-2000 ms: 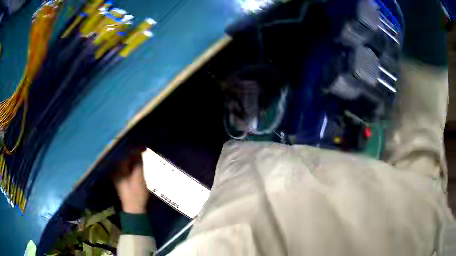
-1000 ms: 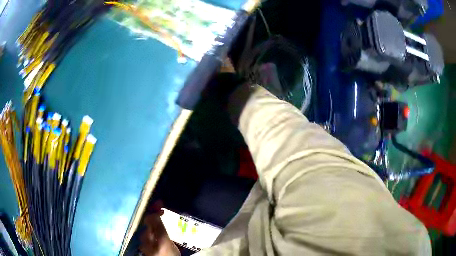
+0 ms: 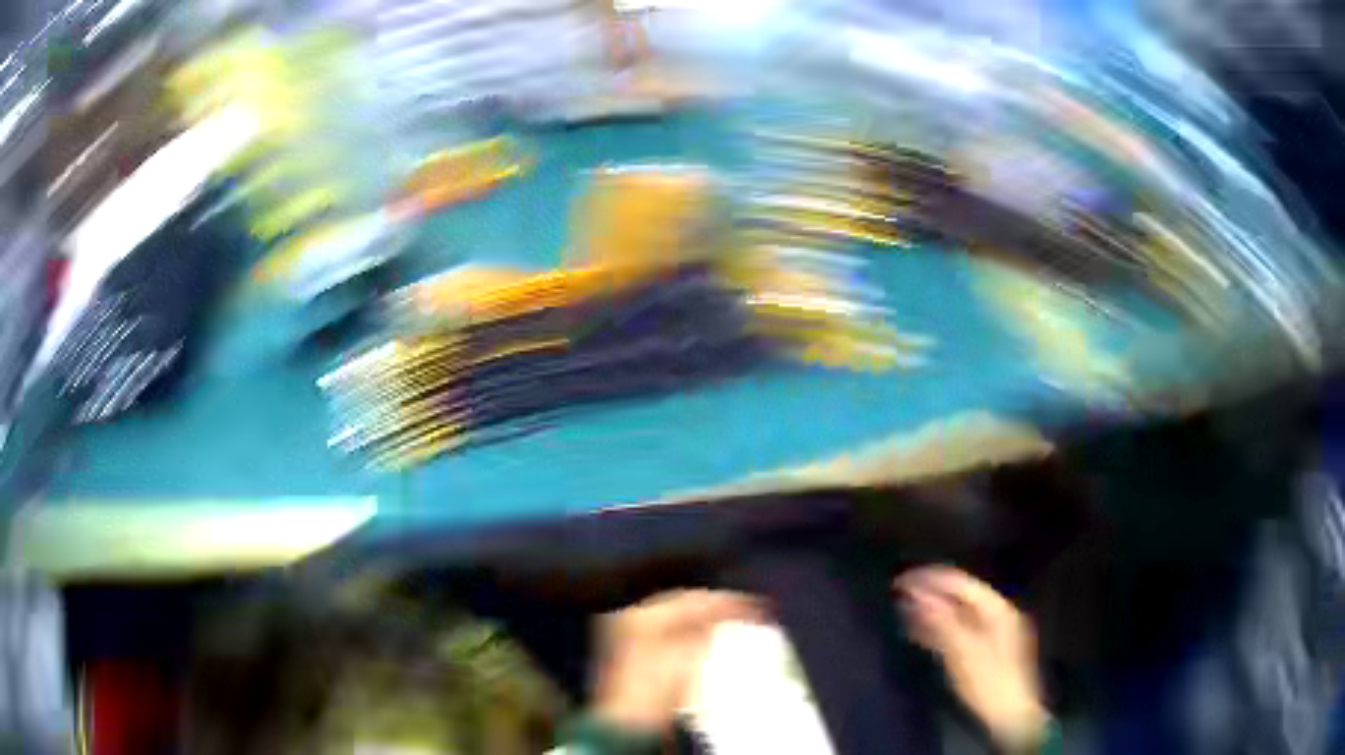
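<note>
The whole view is strongly blurred. My left hand (image 3: 657, 656) is low at the centre, below the bench edge, and holds the smartphone (image 3: 760, 693), whose bright white screen faces up and runs out of the bottom edge. My right hand (image 3: 977, 642) is to the right of the phone, apart from it, with nothing visible in it and its fingers slightly bent. A pile of black cable assemblies (image 3: 590, 347) with yellow ends lies on the bench in front of both hands.
The teal bench (image 3: 590, 465) has a pale front edge above my hands. More yellow-ended cables (image 3: 870, 192) lie at the back right. An orange item (image 3: 465, 174) lies at the back left. A box of yellowish scrap (image 3: 398, 671) is below the bench at left.
The view has swung to face the bench squarely. My right arm, earlier stretched towards the bench edge, is now back near the phone. My left hand still holds the phone.
</note>
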